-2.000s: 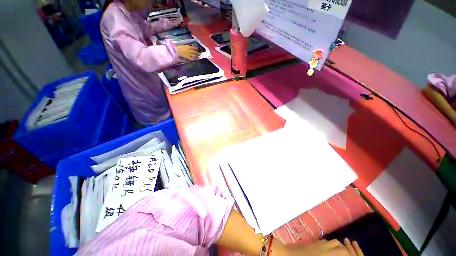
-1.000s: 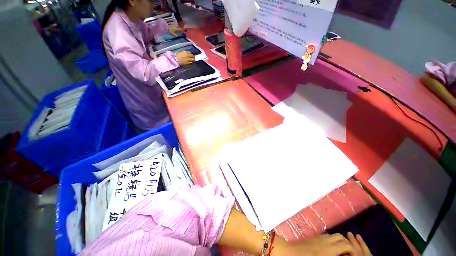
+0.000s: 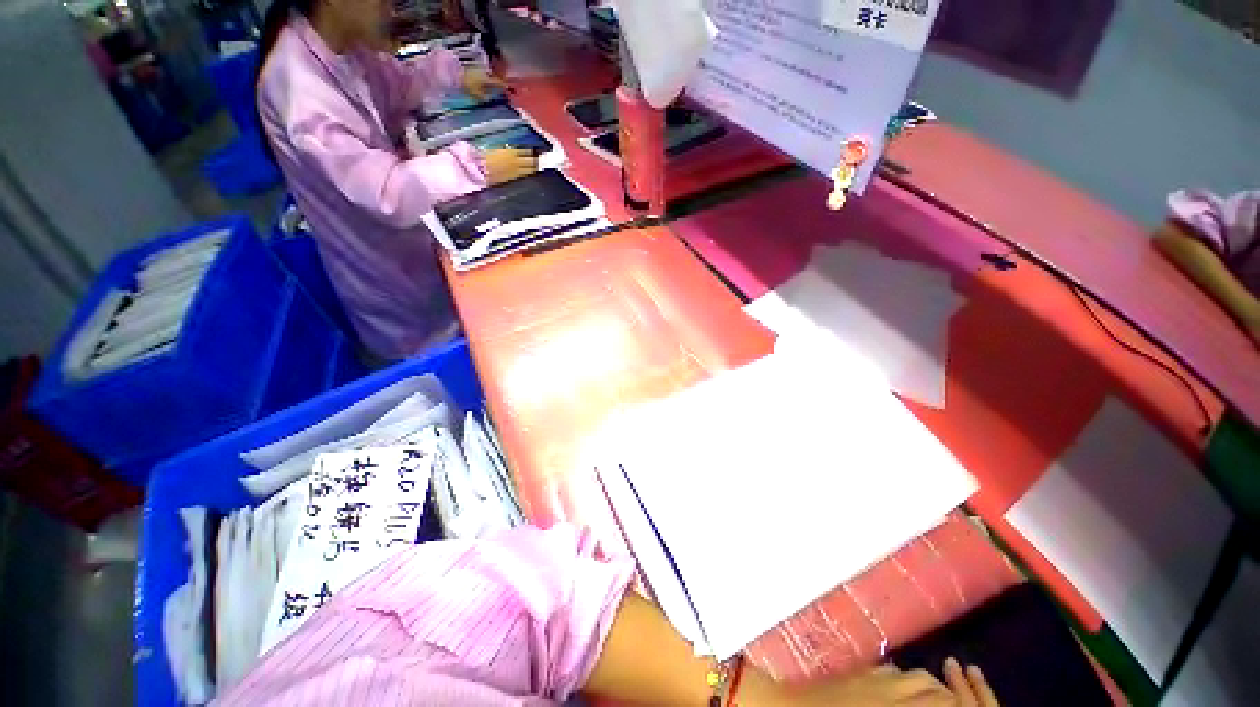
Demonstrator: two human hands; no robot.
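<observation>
My left hand (image 3: 905, 686) is at the bottom edge, partly cut off, with its fingers on or beside a dark tablet (image 3: 1016, 642). Whether it grips the tablet is hidden. The tablet lies flat on the red-pink bench at the lower right, also cut off by the edge. A white sleeve or sheet stack (image 3: 788, 490) lies just beyond my forearm, with a thin dark layer showing at its left side. My right hand is not in view.
A blue crate (image 3: 163, 580) of white sleeves with a handwritten sign (image 3: 352, 518) stands left of the bench. Loose white sheets (image 3: 884, 311) lie at the far side. A person (image 3: 352, 194) in pink handles tablets further up, near a red post (image 3: 641, 152).
The view has shifted slightly. My left hand stays at the dark tablet, with small finger movements. The white stack has not visibly moved on the bench.
</observation>
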